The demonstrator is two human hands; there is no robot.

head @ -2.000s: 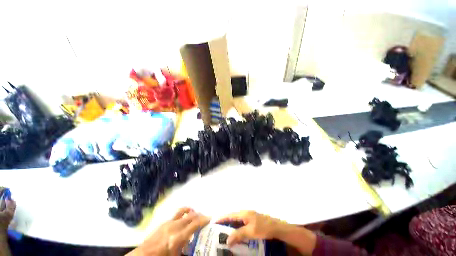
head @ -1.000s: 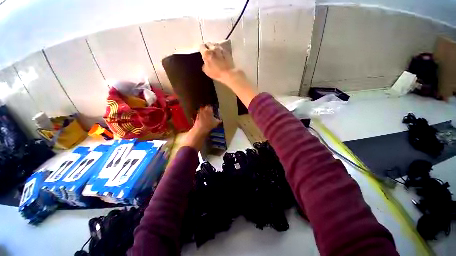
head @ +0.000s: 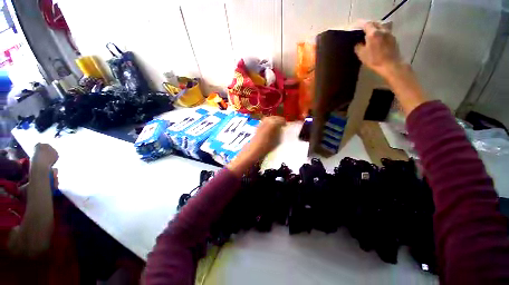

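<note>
My right hand (head: 379, 47) grips the top edge of the upright brown cardboard carton (head: 360, 106), which stands open toward the left. Blue-white retail boxes (head: 335, 133) lie stacked low inside it. My left hand (head: 267, 139) is outside the carton, at the right end of the finished box pile (head: 231, 136). It looks blurred, and its fingertips are too unclear to tell whether they hold anything. The black cable heap (head: 312, 200) stretches across the table in front of the carton, partly behind my left forearm.
Another person's arm (head: 39, 195) is at the table's left edge. Dark cables (head: 100, 108) lie at the far left. A yellow container (head: 187, 93) and a red patterned bag (head: 254, 92) stand by the wall. Clear plastic (head: 488, 140) lies at the right.
My left hand has come out of the carton and moved left to the box pile. My right hand still holds the carton top. The view has turned left, bringing another person's arm in.
</note>
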